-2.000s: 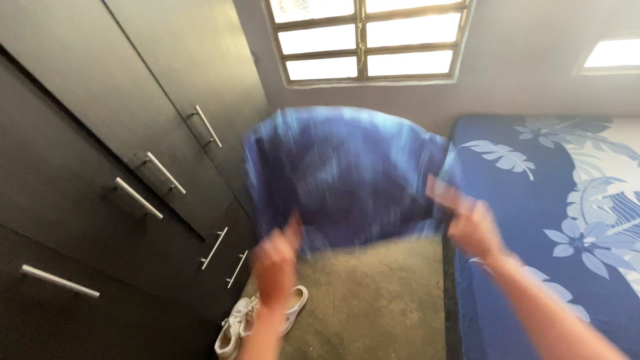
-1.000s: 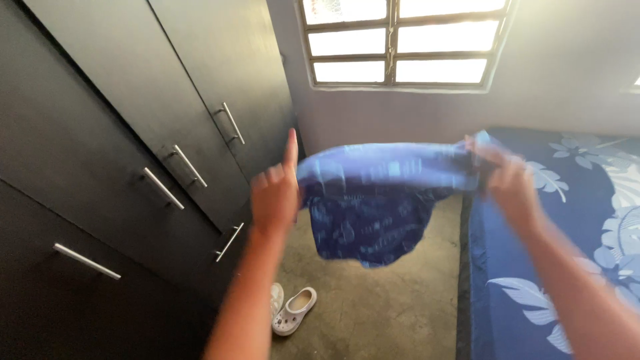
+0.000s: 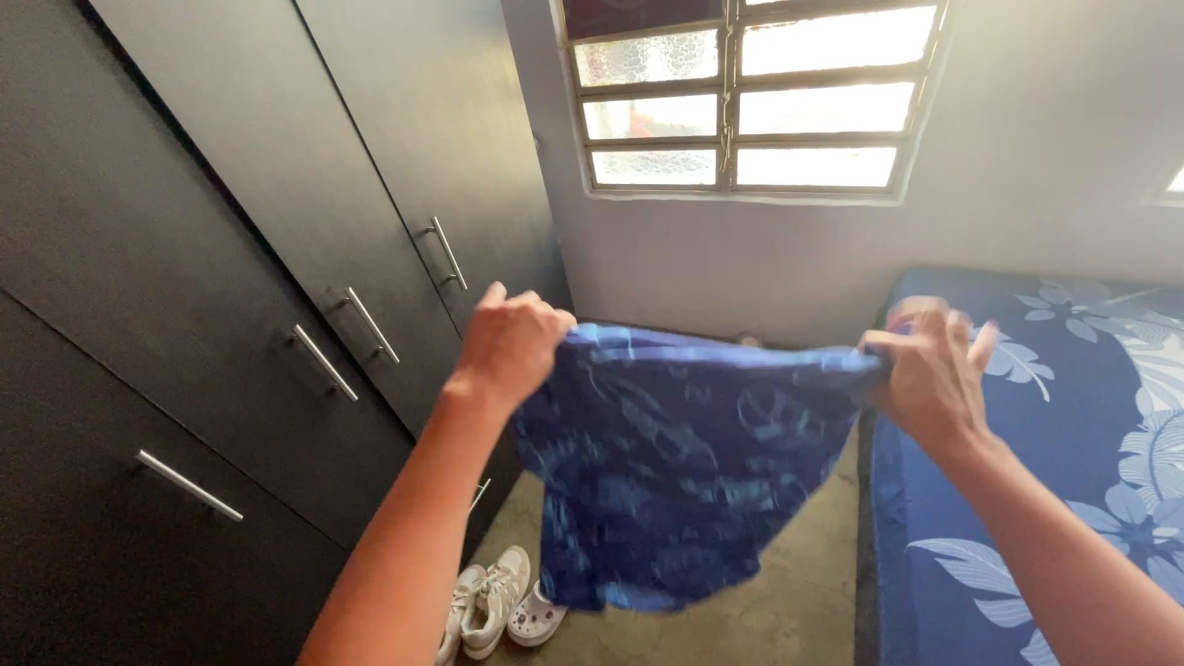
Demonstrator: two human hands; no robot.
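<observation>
A dark blue patterned cloth with lighter blue markings hangs in the air between my two hands, slightly blurred. My left hand grips its upper left corner, near the wardrobe handles. The upper right corner is pinched by my right hand, beside the bed's near-side edge, with some fingers raised. Its top edge is stretched nearly level between the hands, and the lower part drapes loosely over the view of the floor. Whether it is a garment or another kind of cloth I cannot tell.
A dark wardrobe with metal bar handles stands at the left. White sneakers and a white clog lie on the floor. A bed with a blue floral sheet is at the right; a window is ahead.
The cloth was swung up and billowing two seconds ago, then partly folded over in the air; now it hangs down from its top edge. Both hands have kept hold of it.
</observation>
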